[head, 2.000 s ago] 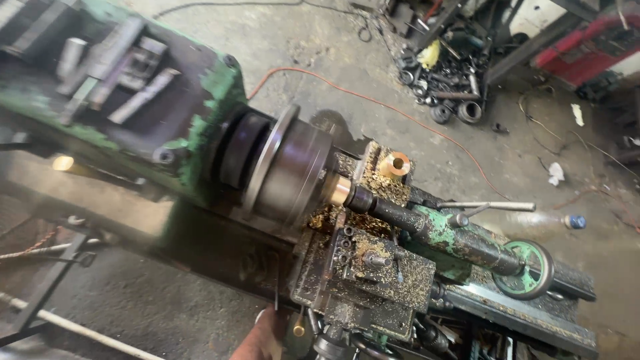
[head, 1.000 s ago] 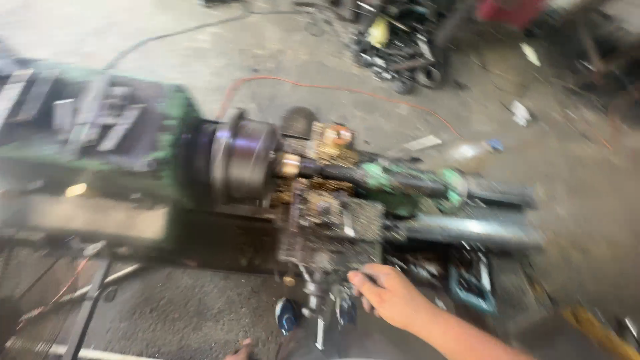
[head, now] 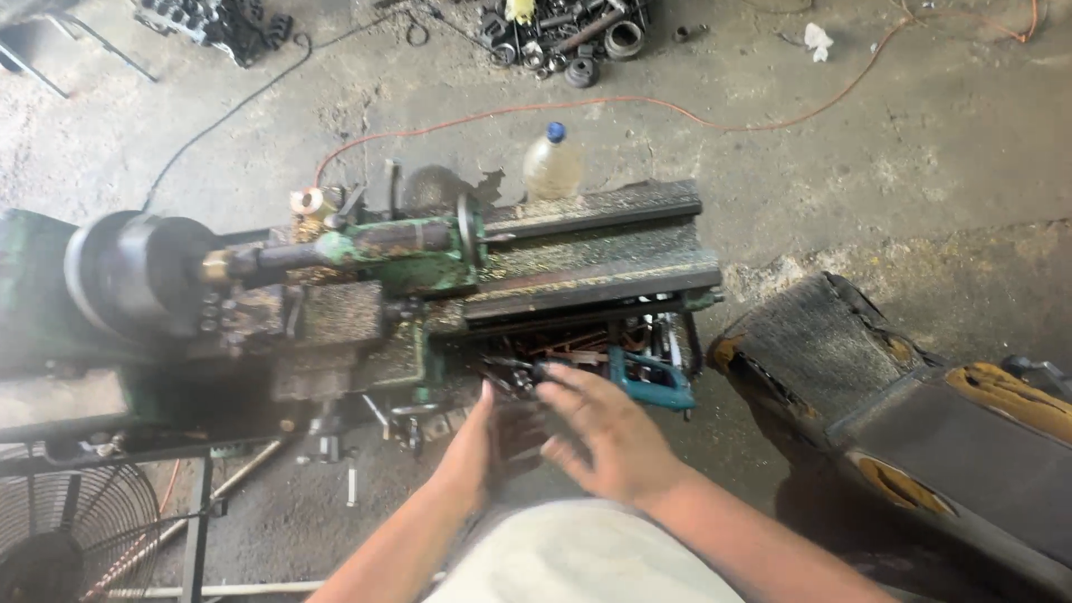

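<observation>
Both my hands are low in front of the tool tray under the metal lathe's bed (head: pixel 603 289). My left hand (head: pixel 481 444) is partly blurred, its thumb pointing up; whether it holds anything is unclear. My right hand (head: pixel 607 431) has its fingers spread, the fingertips beside a dark tool (head: pixel 536 373) at the tray; a grip on it cannot be made out. At the left, the chuck (head: pixel 142 272) bears a brass workpiece (head: pixel 215 266), with the green tailstock (head: pixel 394 247) to its right. Brass chips lie on the bed and the carriage (head: pixel 335 310).
A teal-handled hacksaw (head: pixel 653 381) lies in the tray. Behind the bed stands a plastic bottle (head: pixel 554 163) with a blue cap. A torn seat (head: pixel 837 352) is at the right, a fan (head: pixel 75 519) at lower left. An orange cable (head: pixel 611 100) and metal parts (head: pixel 578 38) lie on the floor.
My right hand was at the carriage's front a second ago and is now at the tray, farther right along the lathe. My left hand has come up beside it. The view has shifted right.
</observation>
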